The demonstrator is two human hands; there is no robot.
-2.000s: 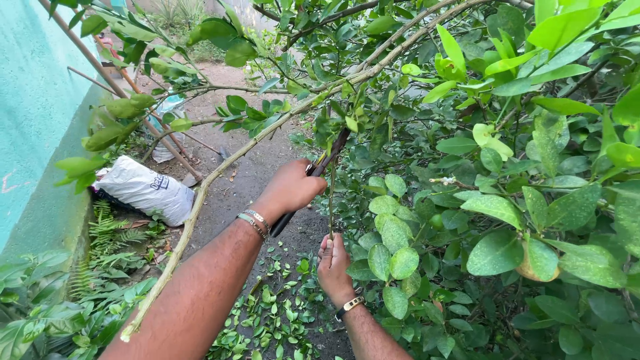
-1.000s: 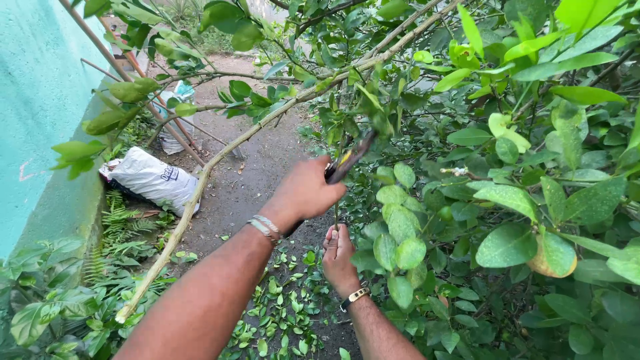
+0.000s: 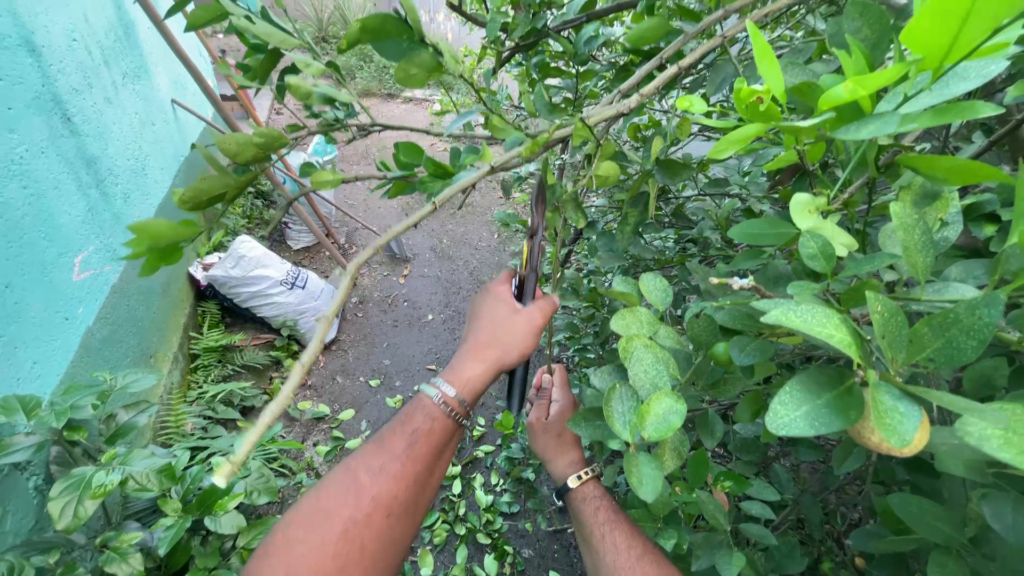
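My left hand point(image 3: 500, 320) is closed around a long dark cutting tool point(image 3: 536, 224) with a black handle; its exact kind is unclear. The tool stands nearly upright, its upper end among leaves below a thick bare branch point(image 3: 448, 192). Just below and to the right, my right hand point(image 3: 554, 408) pinches a thin upright stem point(image 3: 554, 328) between thumb and fingers. The stem runs close beside the tool. Leaves partly hide the tool's tip and the stem's top.
Dense citrus-like foliage point(image 3: 656, 360) fills the right side. The thick branch slants down to a cut end at lower left. A white sack point(image 3: 276, 288) lies by the turquoise wall point(image 3: 88, 176), near leaning poles point(image 3: 240, 120). Cut leaves point(image 3: 472, 512) litter the ground.
The tool in my left hand has swung from a slant toward the upper right to nearly upright. My right hand keeps its hold on the stem.
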